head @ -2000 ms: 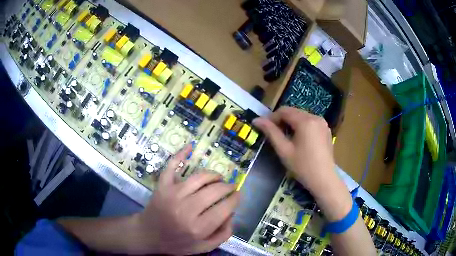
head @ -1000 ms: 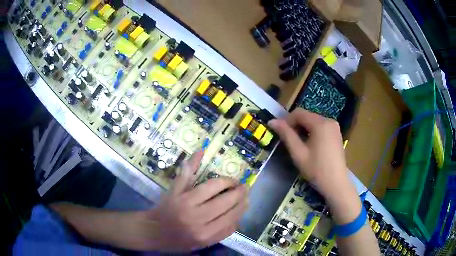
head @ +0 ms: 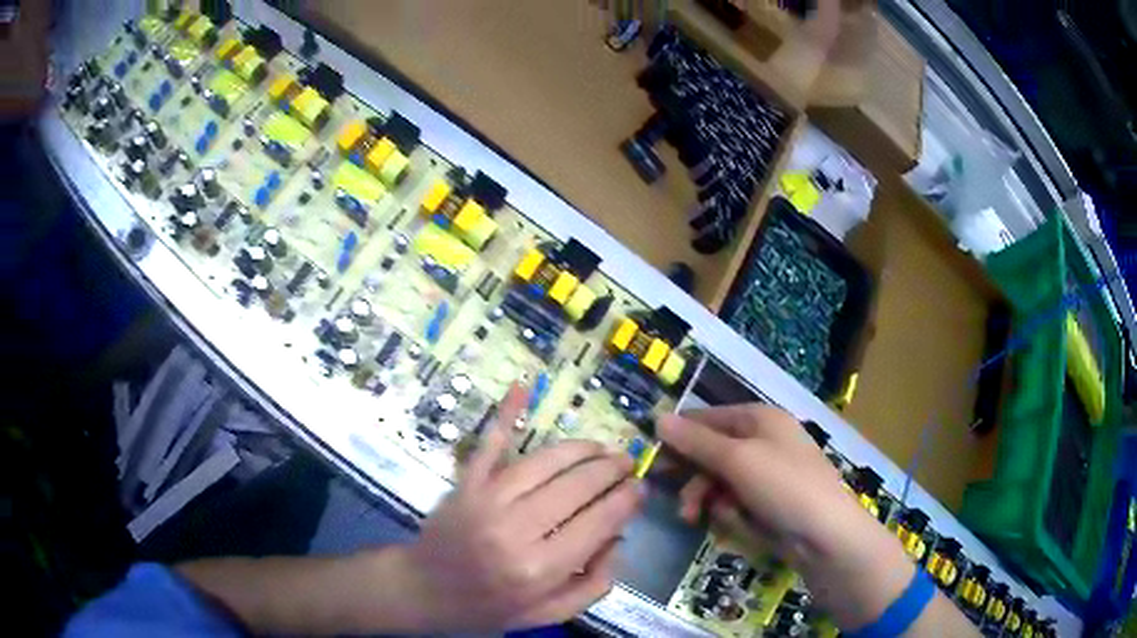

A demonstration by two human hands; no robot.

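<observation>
Cream circuit boards (head: 393,256) packed with parts stand side by side in a long row. The row's end board has a yellow and black coil block (head: 647,349) at its far edge and a yellow-ended strip (head: 647,459) along its right edge. My left hand (head: 530,517) lies over the near part of this board, index finger extended, with nothing visible in it. My right hand (head: 761,480), with a blue wrist strap (head: 898,607), has thumb and fingertips together at the board's right edge; whether they hold anything is hidden.
Beyond the silver rail (head: 530,187), a cardboard box (head: 499,94) holds loose black capacitors (head: 717,131). A black tray (head: 794,299) holds small green parts. A green crate (head: 1016,499) stands at the right. More boards lie at lower right, past a dark gap. Something blurred moves at the top.
My right hand has moved nearer, from beside the coil block down to the lower right edge of the end board. My left hand stays over the boards. The view has shifted slightly.
</observation>
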